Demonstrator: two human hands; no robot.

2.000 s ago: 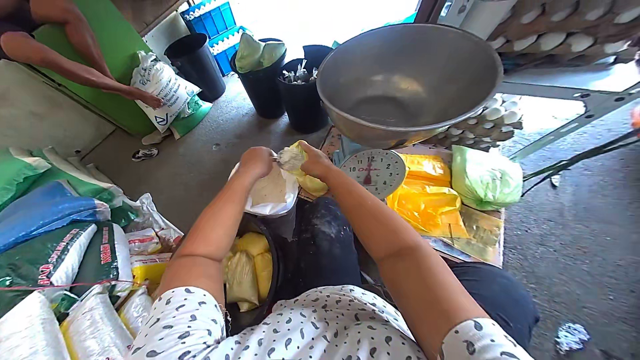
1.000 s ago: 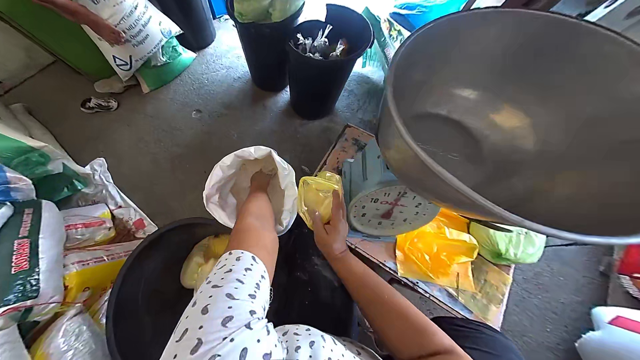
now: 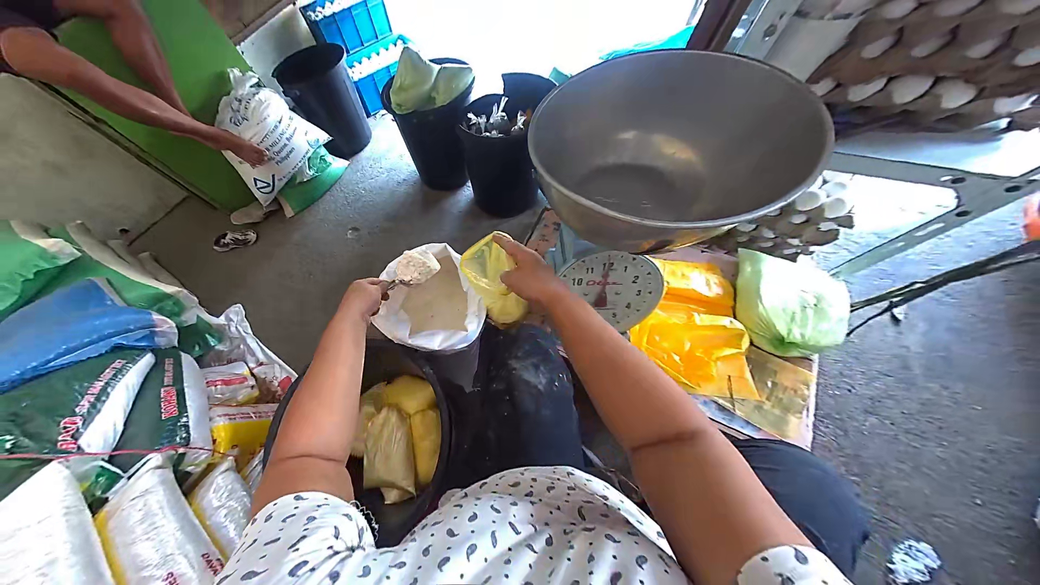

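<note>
My left hand (image 3: 367, 297) grips the handle of a scoop (image 3: 416, 266) heaped with pale powder, held over the upper part of an open white sack (image 3: 435, 305) of the same powder. Beside the sack's right edge, my right hand (image 3: 530, 272) holds a yellow plastic bag (image 3: 491, 280) by its rim; its lower part bulges. Just right of that hand is the dial of a weighing scale (image 3: 613, 288), with a large metal bowl (image 3: 678, 146) above it. Filled yellow bags (image 3: 398, 439) lie in a black tub (image 3: 443, 455) below the sack.
Orange plastic bags (image 3: 695, 333) and a pale green bag (image 3: 790, 305) lie right of the scale. Black buckets (image 3: 500, 175) stand ahead. Filled sacks (image 3: 77, 398) are piled at left. Egg trays (image 3: 926, 73) are stacked at upper right. Another person's hand (image 3: 248, 152) touches a white sack (image 3: 272, 138).
My left hand was inside the white sack one second ago; now it is up at the sack's mouth with a heaped scoop. My right hand still holds the yellow bag. The view has shifted widely.
</note>
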